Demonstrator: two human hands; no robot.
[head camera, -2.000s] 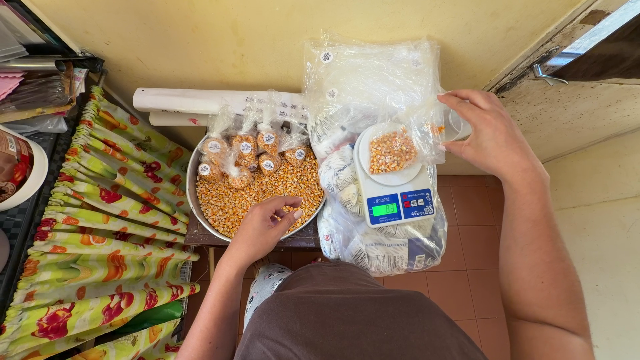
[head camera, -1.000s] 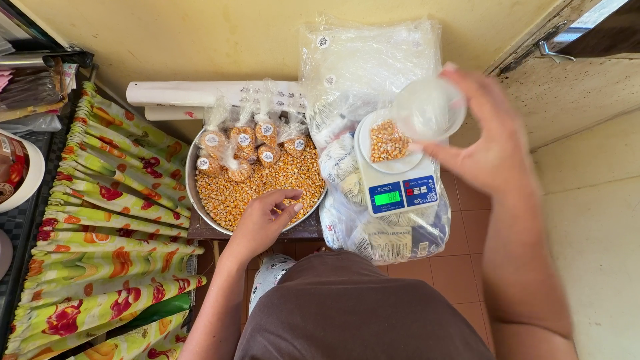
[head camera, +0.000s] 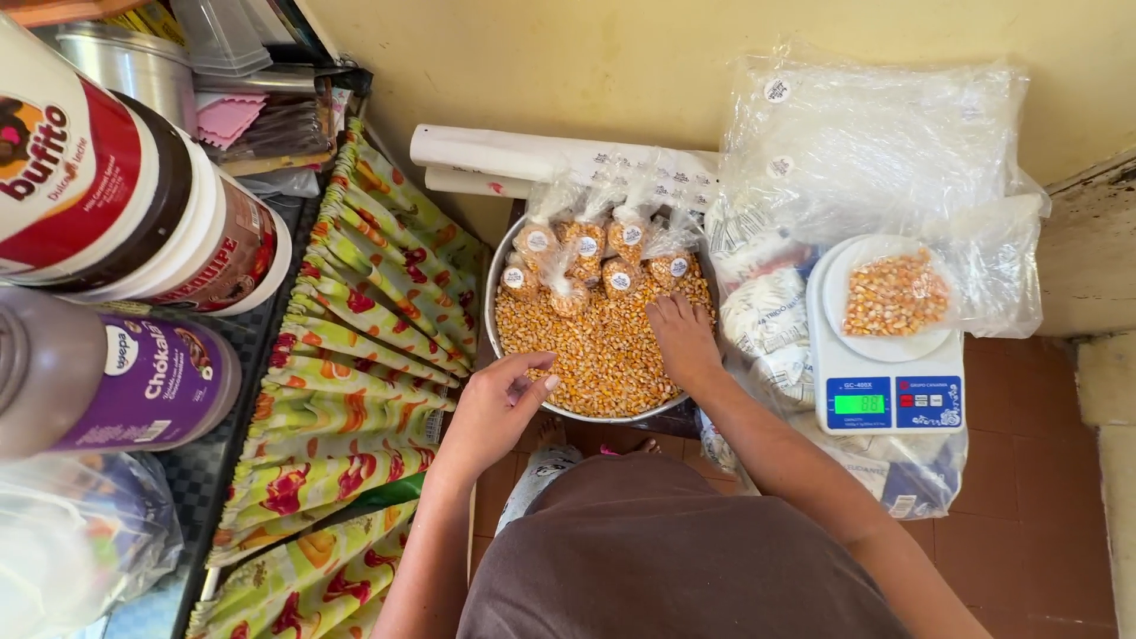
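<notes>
A round metal pan (head camera: 491, 330) holds loose corn kernels (head camera: 603, 368), with several tied plastic bags of corn (head camera: 586, 248) at its back. My right hand (head camera: 682, 342) has its fingertips down on the kernels at the pan's right side; whether it grips any is hidden. Over the pan's front left edge is my left hand (head camera: 501, 404), thumb and fingers apart, nothing visible between them. On the right, a white digital scale (head camera: 821, 355) with a lit green display carries an untied clear bag of corn (head camera: 896, 293), its empty end hanging off to the right.
Behind the scale lies a stack of clear plastic bags (head camera: 887, 142). Filled packages in clear plastic (head camera: 768, 319) are beneath and beside the scale. White paper rolls (head camera: 568, 151) rest against the wall. Left are a patterned curtain (head camera: 355, 355), plastic tubs (head camera: 115, 177) and a purple-labelled bottle (head camera: 133, 382).
My right hand has moved from beside the scale to the corn in the pan. The clear plastic cup it held one second ago is out of sight. My left hand has moved toward the pan's left side.
</notes>
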